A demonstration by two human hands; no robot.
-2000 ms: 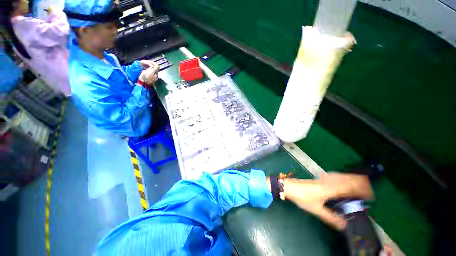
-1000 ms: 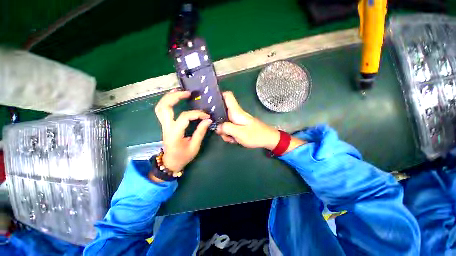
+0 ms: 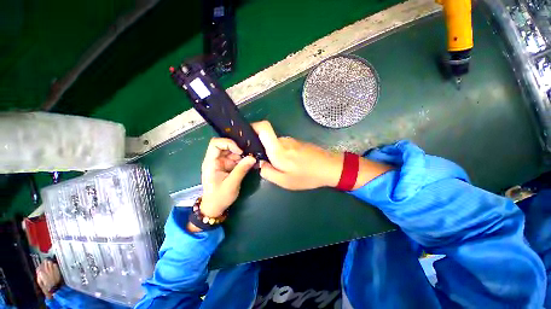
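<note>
A black phone housing (image 3: 219, 112) with a white label near its far end is held tilted above the green bench, its far end over the pale rail. My right hand (image 3: 296, 162) grips its near end from the right. My left hand (image 3: 225, 175) is at the same end, thumb and fingertips pinched against the housing's lower edge. Whether a small part is between the fingertips cannot be told. A round speckled screw dish (image 3: 341, 91) lies flat on the bench. A yellow electric screwdriver (image 3: 458, 33) with a black nose is at the upper right, held by no hand.
Stacked clear blister trays stand at left (image 3: 104, 232) and at the right edge (image 3: 534, 51). A whitish cylinder (image 3: 57, 142) lies at left. Another black phone unit (image 3: 219, 37) is beyond the rail (image 3: 290, 67). A red bin (image 3: 38, 234) and another person's hand (image 3: 48, 277) show lower left.
The view has swung from the left neighbour to the bench, then shifted slightly. Over the last second, the housing has tilted further left and my left fingers have closed in at its near end.
</note>
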